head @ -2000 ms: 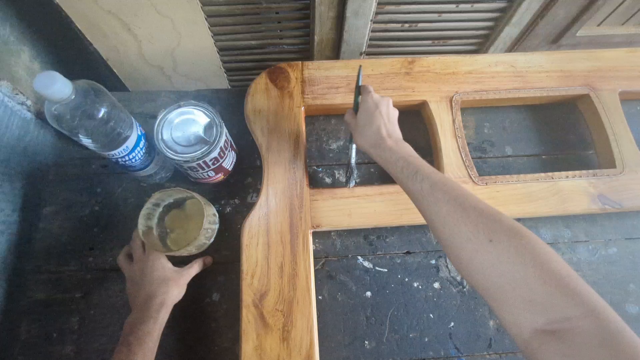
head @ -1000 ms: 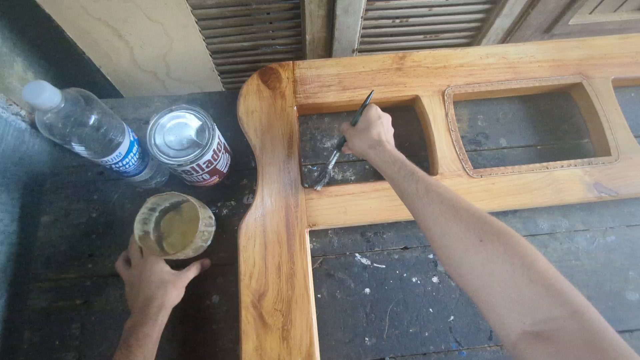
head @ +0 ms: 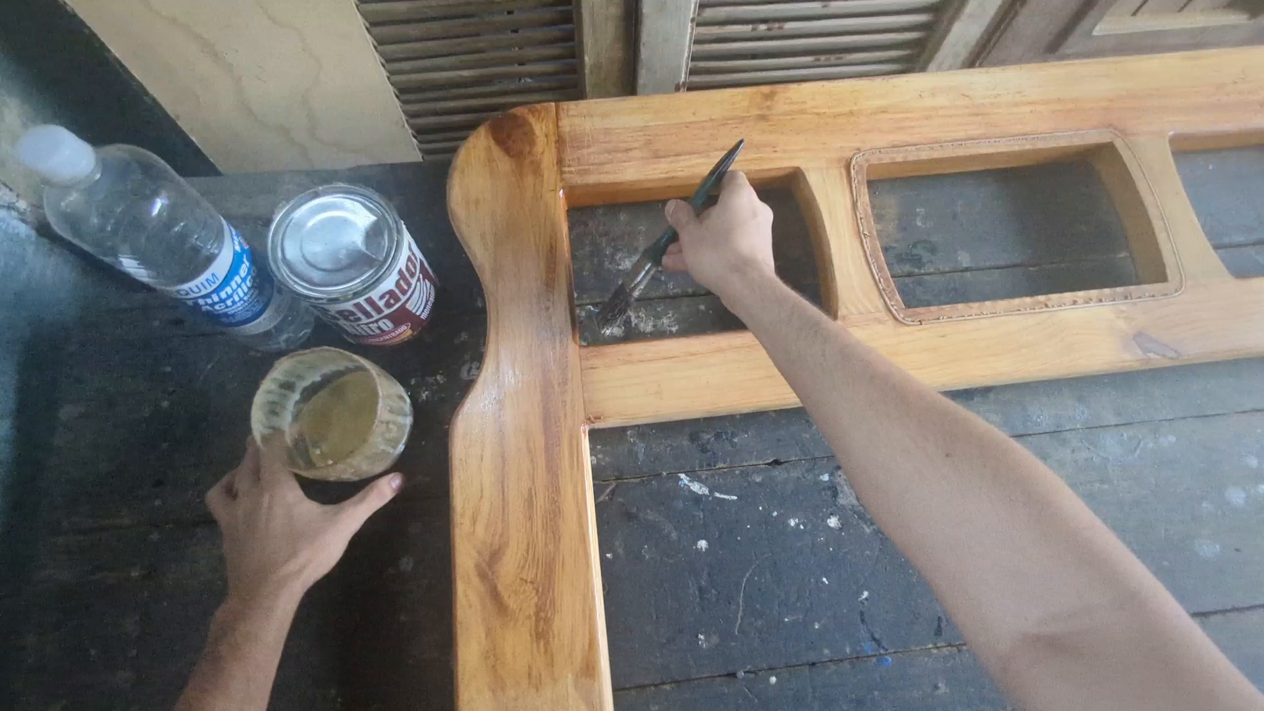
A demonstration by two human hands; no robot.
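Observation:
My right hand grips the dark handle of a paintbrush, whose bristles point down and left inside the leftmost opening of a varnished wooden frame, close to the opening's left edge. Whether the bristles touch the wood I cannot tell. At the left, my left hand rests with thumb and fingers spread around the near side of a plastic cup of yellowish liquid; the fingertips are partly hidden behind it. Behind the cup stand a closed metal can and a clear plastic bottle with a blue label.
The frame lies on a dark, paint-spattered plank table. Its middle opening has a stitched leather border. Louvred wooden shutters and a pale wooden board stand along the far edge.
The brush has gone from nearly upright to a slant, its handle leaning right, and my right hand has shifted slightly within the opening. My left hand stays by the cup.

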